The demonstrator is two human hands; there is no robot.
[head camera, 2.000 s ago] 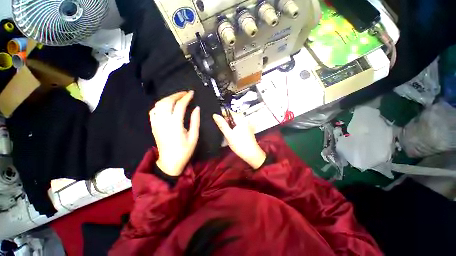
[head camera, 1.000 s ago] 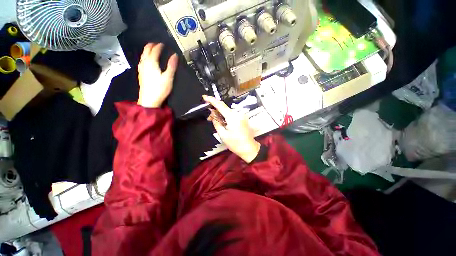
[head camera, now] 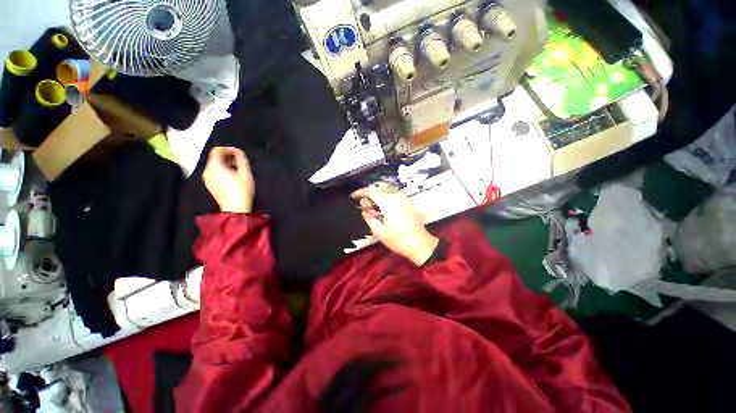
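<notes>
The cream overlock machine (head camera: 452, 77) stands at the top centre, with its dark presser foot and needle area (head camera: 387, 157) at its left front. Black cloth (head camera: 299, 218) lies in front and to the left of it, down to my lap. A white triangle of machine bed (head camera: 351, 161) shows beside the cloth. My left hand (head camera: 229, 179) is on the black cloth with fingers curled; whether it pinches cloth is hidden. My right hand (head camera: 397, 223) is just below the needle area, its fingers closed around small dark thread snips (head camera: 371, 209), partly hidden.
A fan (head camera: 165, 24) and a carton (head camera: 73, 145) with thread cones are at the back left. Red thread (head camera: 491, 193) hangs at the table edge. A cream tray (head camera: 593, 145) and green patterned item (head camera: 577, 77) are right of the machine. Plastic bags (head camera: 617, 238) lie on the green floor.
My left hand went from beside the needle area up to the back, then down and left, its fingers now curled. The cloth has shifted, exposing white bed. My right hand stays near the needle area.
</notes>
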